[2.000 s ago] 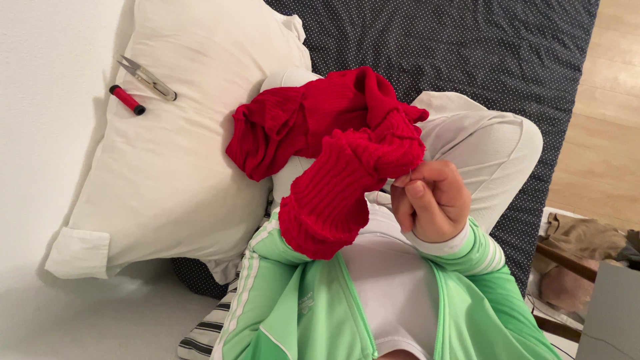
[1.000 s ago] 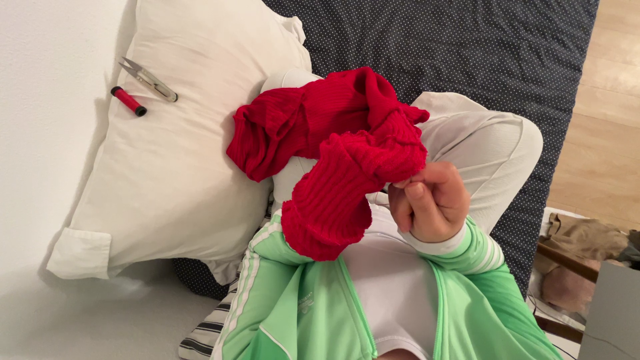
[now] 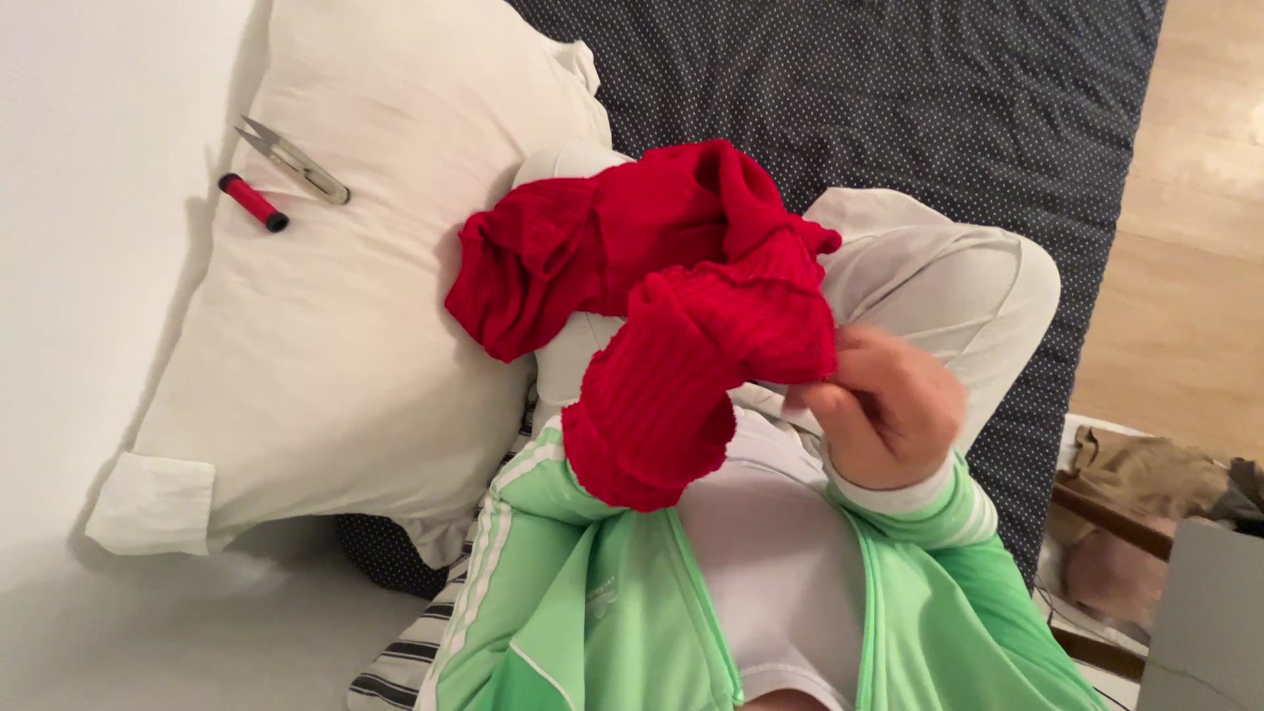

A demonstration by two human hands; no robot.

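A red ribbed knit garment (image 3: 681,336) lies across my lap, one tube of it pulled over my left hand and wrist. My left hand is hidden inside the knit, so its fingers do not show. Beside the garment's right edge is my right hand (image 3: 884,405), slightly blurred, its fingers curled and the thumb against them at the fabric's edge. Whether it pinches the cloth or something small cannot be made out. Metal thread snips (image 3: 296,163) rest on the white pillow, blades pointing up and left. Just below them is a spool of red thread (image 3: 253,202) with black ends.
The white pillow (image 3: 365,326) leans by the wall at left. Under my crossed legs is a dark dotted bedcover (image 3: 889,99). A striped cloth (image 3: 405,647) shows by my left elbow. At right are a wooden floor (image 3: 1175,326), brown cloth (image 3: 1145,469) and a grey panel (image 3: 1205,612).
My right hand stays by the garment's right edge, its fingers slightly shifted. A thin needle-like thing seen at its fingertips two seconds ago is not discernible now. Snips and spool have not moved.
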